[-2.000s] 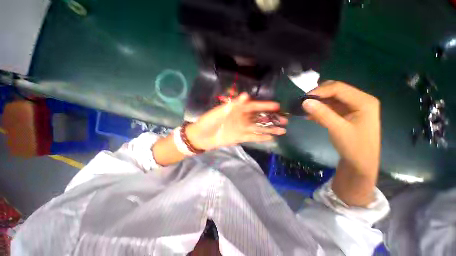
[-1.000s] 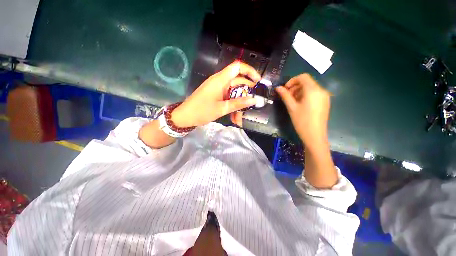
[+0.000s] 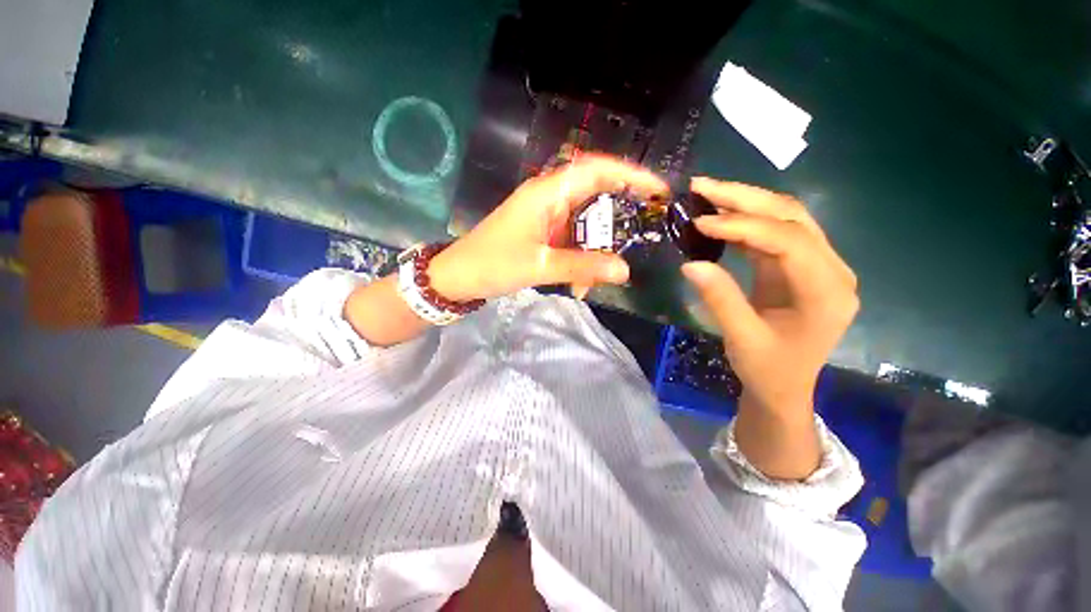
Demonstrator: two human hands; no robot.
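My left hand (image 3: 520, 233) holds a small metallic unit with a pale, shiny face (image 3: 598, 224) between thumb and fingers, at the front of the black fixture plate (image 3: 485, 144). My right hand (image 3: 778, 269) is just to the right, fingers curved around a round black disc (image 3: 696, 227) with a shiny edge. Small silver and gold-coloured parts (image 3: 650, 219) show between the unit and the disc; whether they join the two is unclear. A thin red laser line (image 3: 586, 117) crosses the plate behind my left hand.
A green ring (image 3: 414, 140) lies left of the plate. A white paper slip (image 3: 761, 116) lies to its right. Loose shiny metal parts (image 3: 1077, 233) are at the far right. Blue bins (image 3: 700, 368) sit below the table edge. Another person's grey sleeve (image 3: 999, 502) is at lower right.
Both hands came together over the plate's front. Since a second ago, my right hand has opened wider around the black disc, and the unit's pale face now shows in my left hand.
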